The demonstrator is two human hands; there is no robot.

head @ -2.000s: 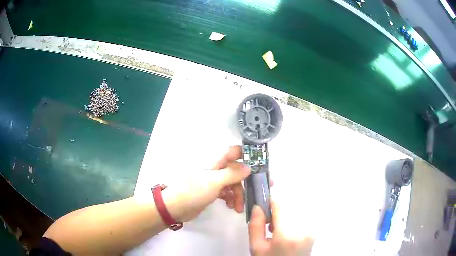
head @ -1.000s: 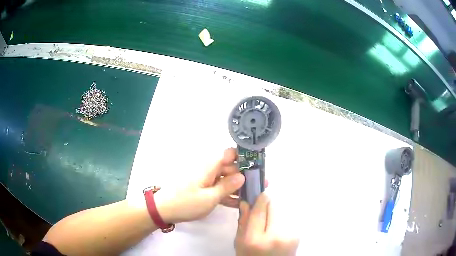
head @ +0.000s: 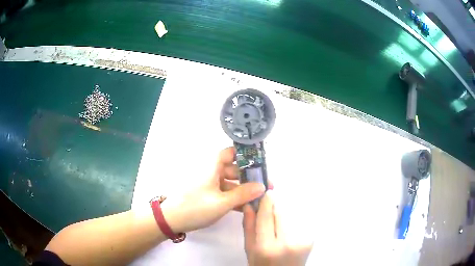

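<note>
A grey half-assembled fan unit (head: 248, 116) is held over the white sheet, round head away from me and open handle towards me. A green circuit board (head: 250, 155) sits just below the head. A grey battery (head: 254, 175) lies in the handle below the board. My left hand (head: 219, 195) grips the handle from the left, with its thumb across the battery. My right hand (head: 272, 226) holds the lower end of the handle, which its fingers mostly hide.
A second fan unit (head: 416, 165) with a blue battery (head: 404, 221) lies at the sheet's right. Another unit (head: 412, 93) lies on the green conveyor belt (head: 312, 47), with a pale yellow scrap (head: 161, 29). A heap of screws (head: 97, 107) sits at left.
The held unit has moved left and slightly away from me. My left thumb has moved down onto the battery. The belt scrap has moved left, and the unit on the belt has come further into view.
</note>
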